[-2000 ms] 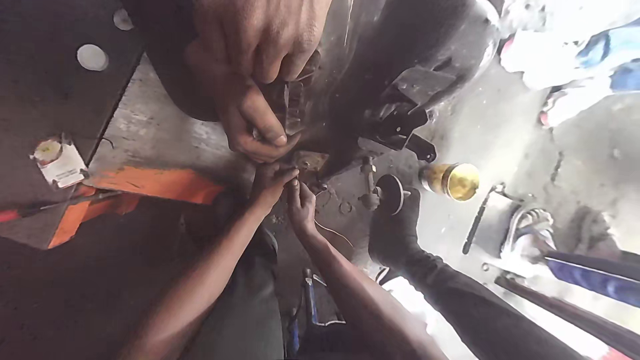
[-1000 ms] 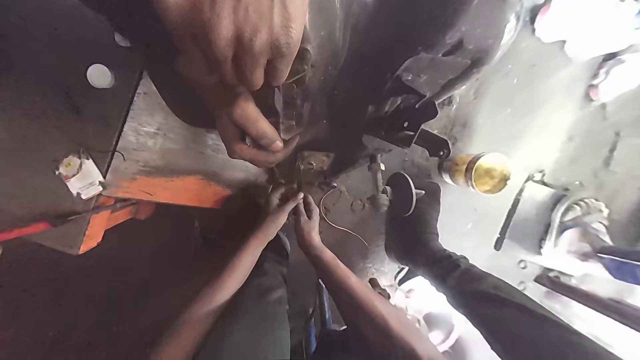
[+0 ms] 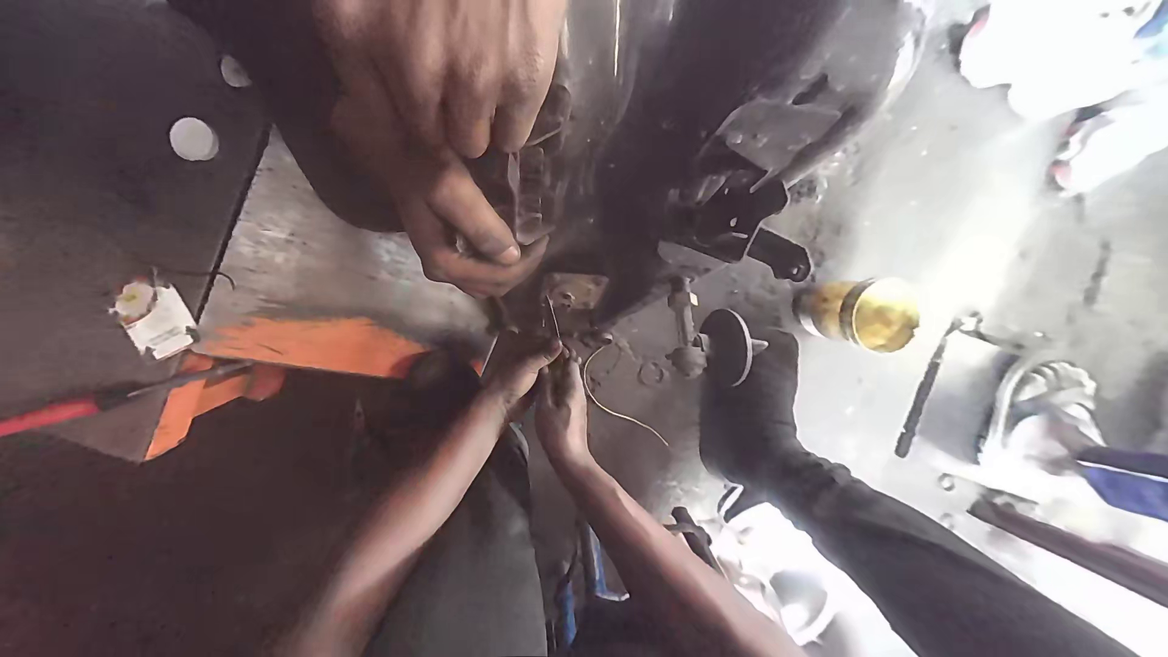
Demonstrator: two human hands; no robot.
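Observation:
My left hand and my right hand meet at the centre, fingertips pinched together on a thin wire-like piece. Just above them is a small metal plate with holes at the foot of a dark metal body. A thin pale wire curves away right of my right hand. Another person's hands are close above; the lower one grips the edge of a ribbed part. What lies inside my fingers is mostly hidden.
A round disc on a metal joint and a yellow can are to the right. Orange-painted metal, a small white box and a red-handled tool are at left. A person's dark-clothed leg reaches across the lower right.
My hands stay close together by the plate. The thin piece at my fingertips shows more plainly now. The other person's hands remain above mine. The view has shifted somewhat.

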